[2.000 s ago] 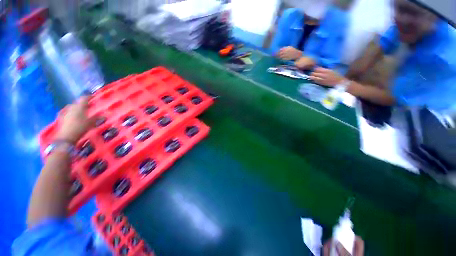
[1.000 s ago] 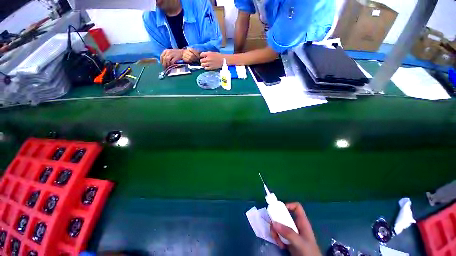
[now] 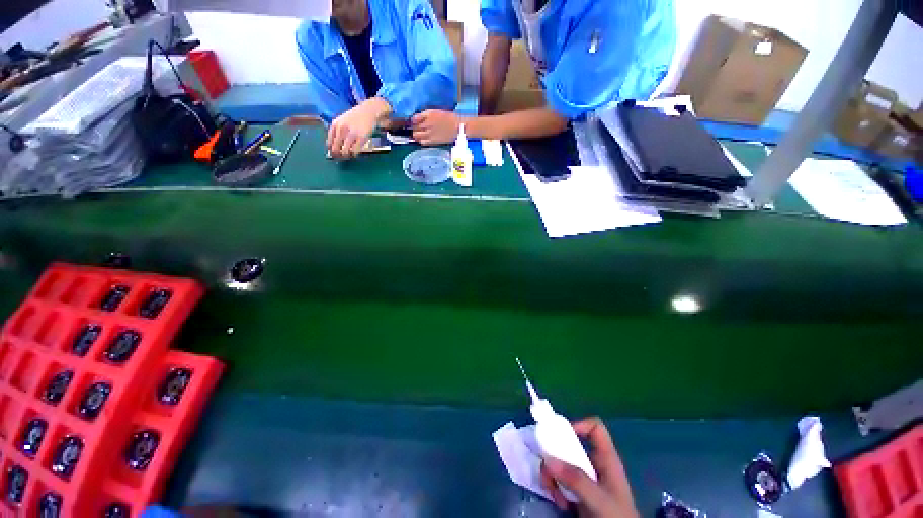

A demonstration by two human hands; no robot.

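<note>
My right hand (image 3: 597, 476) is closed around a white glue bottle (image 3: 563, 441) at the bottom centre. Its thin needle tip points up and slightly left. A folded white paper (image 3: 519, 460) is held beside the bottle. My left hand is not in view; a bit of blue sleeve (image 3: 158, 512) shows at the bottom edge. Stacked red trays (image 3: 130, 384) at the left hold black round parts (image 3: 123, 346) in many pockets. Another black round part (image 3: 247, 269) lies on the green bench behind them.
At right are a black disc (image 3: 763, 480), crumpled tissue (image 3: 808, 453), an empty-looking red tray (image 3: 891, 476) and a grey bar (image 3: 893, 409). Across the bench are two people in blue (image 3: 597, 61), a yellow-labelled bottle (image 3: 462, 162), a clear dish (image 3: 427, 166) and stacked black pieces (image 3: 668, 152).
The view has swung from the left trays to the bench. My left hand has left the picture. The bottle has shifted slightly left and down since a second ago. A person opposite has moved a hand.
</note>
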